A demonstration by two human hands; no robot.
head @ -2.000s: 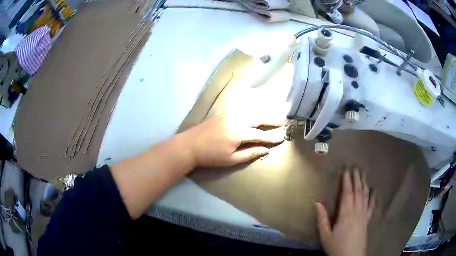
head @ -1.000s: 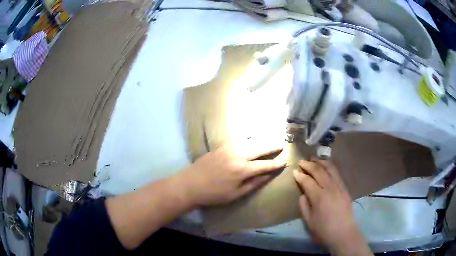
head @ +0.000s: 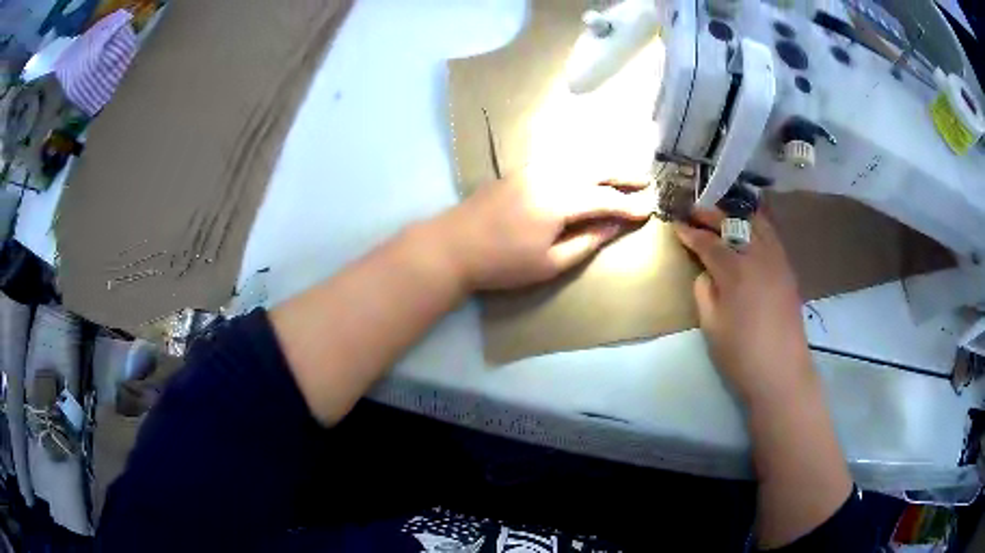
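Note:
A brown garment panel lies under the white sewing machine head, with a curved cut-out at its upper left edge and a dark slit near my left wrist. My left hand rests on the panel, fingertips just left of the presser foot. My right hand lies on the panel, fingertips right beside the foot. Whether the fingers pinch the cloth is hard to see. The white lamp glares over the middle of the panel and hides detail there.
A stack of brown cut panels lies at the left of the white table. The table's front edge carries a ruler. A pink striped cloth is at the upper left. A white and yellow spool is on the machine arm. Cloth bundles hang lower left.
The panel has been turned, and its free part now lies left and behind the machine. My right hand has moved up from the front right to the foot. The camera view has shifted down.

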